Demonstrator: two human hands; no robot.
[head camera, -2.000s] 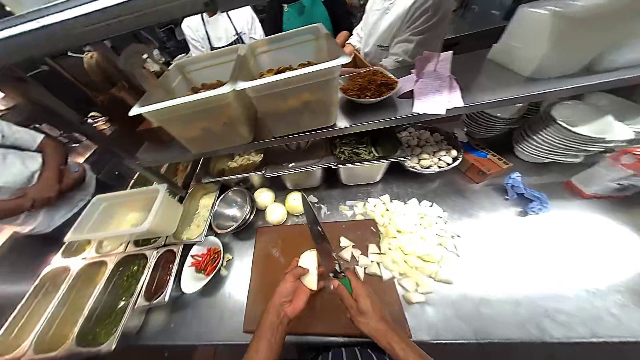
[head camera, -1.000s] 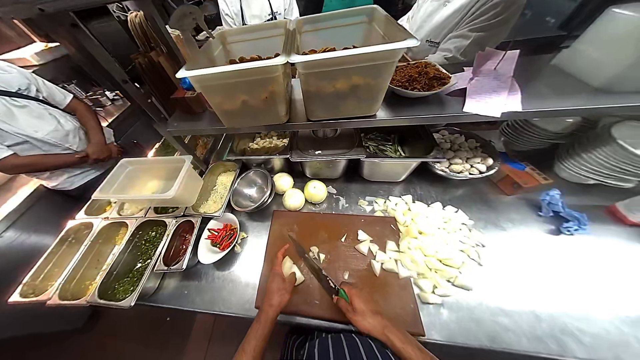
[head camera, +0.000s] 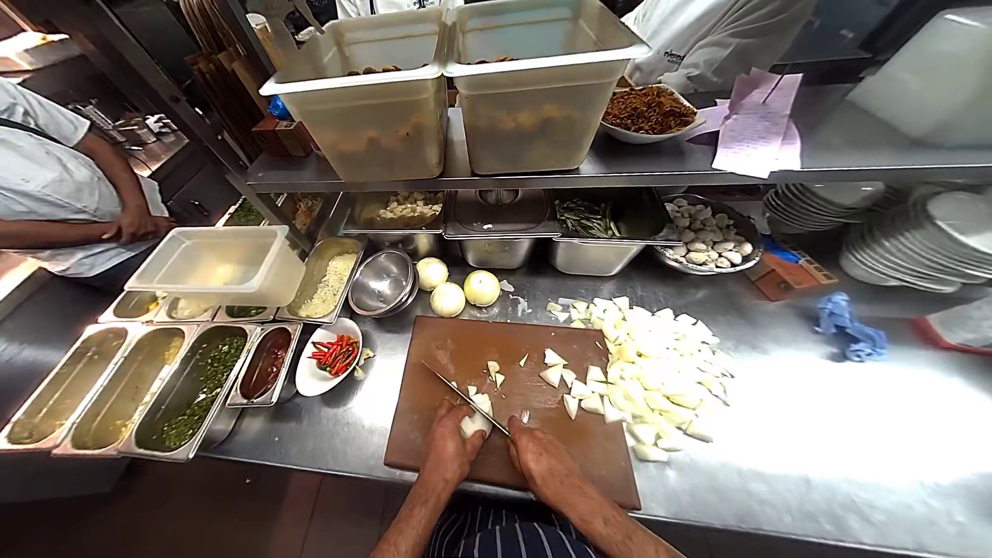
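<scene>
On a brown cutting board (head camera: 558, 457) my left hand (head camera: 452, 443) holds a piece of peeled onion (head camera: 476, 419). My right hand (head camera: 540, 457) grips a kitchen knife (head camera: 465, 397), its blade slanting up and left across the onion; the handle is hidden in the hand. Small cut bits lie just beyond the blade. A big heap of cut onion pieces (head camera: 659, 372) spreads from the board's right part onto the steel counter. Several whole peeled onions (head camera: 448, 299) sit behind the board, beside nested steel bowls (head camera: 381, 282).
Left of the board are a white dish of red chillies (head camera: 335, 355), steel food pans (head camera: 190, 395) and a plastic tub (head camera: 221, 263). A steel shelf (head camera: 356, 175) with tall tubs runs across the back. A blue cloth (head camera: 851, 327) lies right. A person (head camera: 62, 178) stands far left.
The left hand has brought the onion piece down from above the board onto it. The knife blade has come down across the onion. The view has shifted.
</scene>
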